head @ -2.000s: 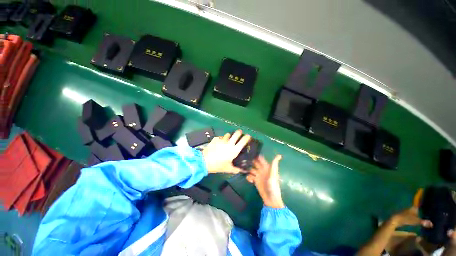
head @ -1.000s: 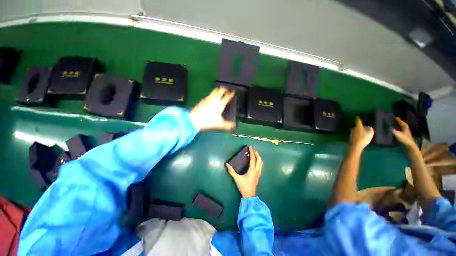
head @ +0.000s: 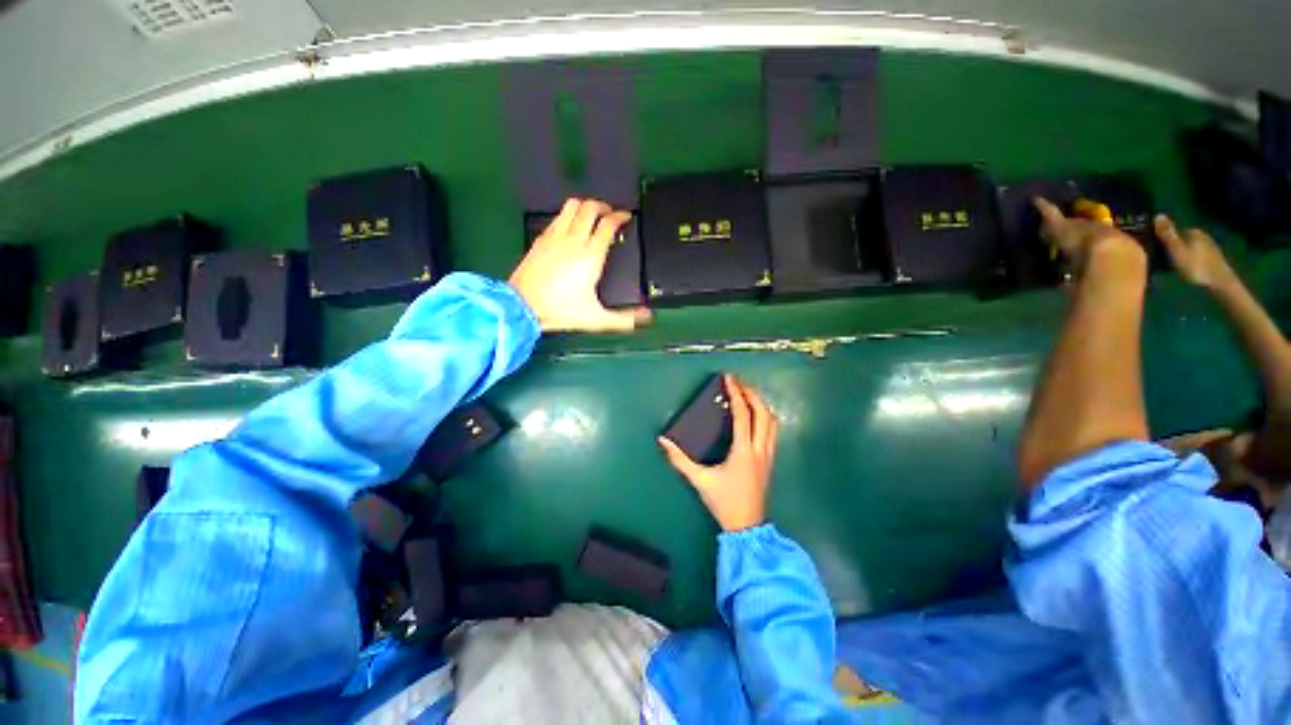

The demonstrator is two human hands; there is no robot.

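My left hand (head: pixel 574 276) is at an open black gift box on the raised green strip, fingers on a small black inner box (head: pixel 622 269) at the box's right side. Part of the gift box is hidden under the hand. A flat insert panel (head: pixel 574 135) with a slot stands upright behind it. My right hand (head: pixel 735 465) holds another small black inner box (head: pixel 701 421) with small gold marks, over the lower green surface. Several loose small boxes (head: pixel 624 562) lie near my body, partly behind my left sleeve.
Closed gift boxes with gold characters (head: pixel 705 234) stand along the strip. Another open gift box (head: pixel 824 234) has an upright panel behind it. Gift boxes with oval cut-outs (head: pixel 237 309) stand at left. A neighbour's hands (head: pixel 1083 234) work on a box at right. A pale partition runs behind.
The view has shifted, so the row of boxes appears further left. My left hand remains at the open gift box, and my right hand still holds its small box. The neighbour's hands have moved over another box.
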